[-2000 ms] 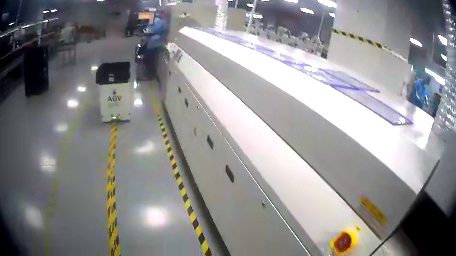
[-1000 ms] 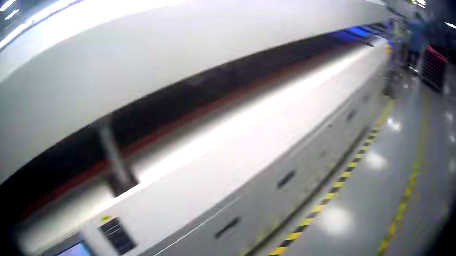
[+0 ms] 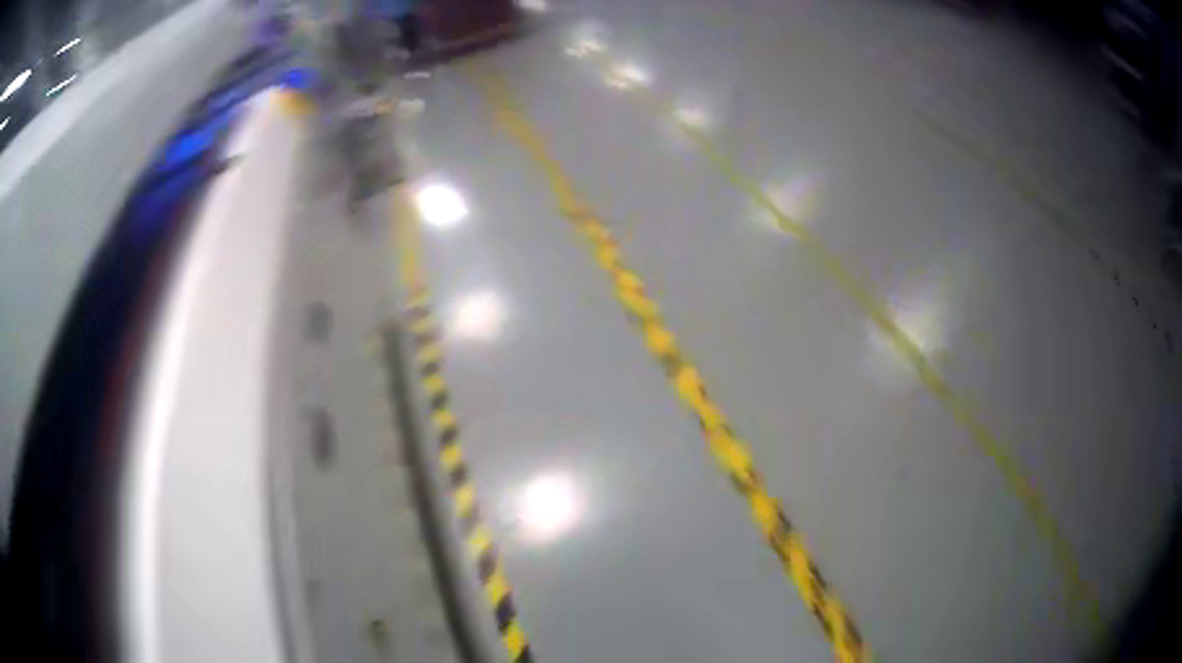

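Observation:
Neither of my hands is in the picture. Nearest to me on the left is a long white machine, probably the curing oven (image 3: 214, 427). Its raised hood (image 3: 97, 130) curves along the left edge over a dark opening. A blue glow (image 3: 201, 136) shows at the far end of the opening. The machine's side panels have small dark handles. The view is blurred, so fine detail cannot be told.
Yellow-black floor tape (image 3: 454, 473) runs beside the machine. A second tape line (image 3: 687, 382) and a thin yellow line (image 3: 907, 350) cross the grey floor (image 3: 726, 518). A dark red object (image 3: 473, 26) stands at the top, beside a blurred, partly cut-off figure in blue.
The view has swung right and down from the machine to the aisle floor. The machine has shifted to the left edge. The white AGV cart seen earlier is out of view.

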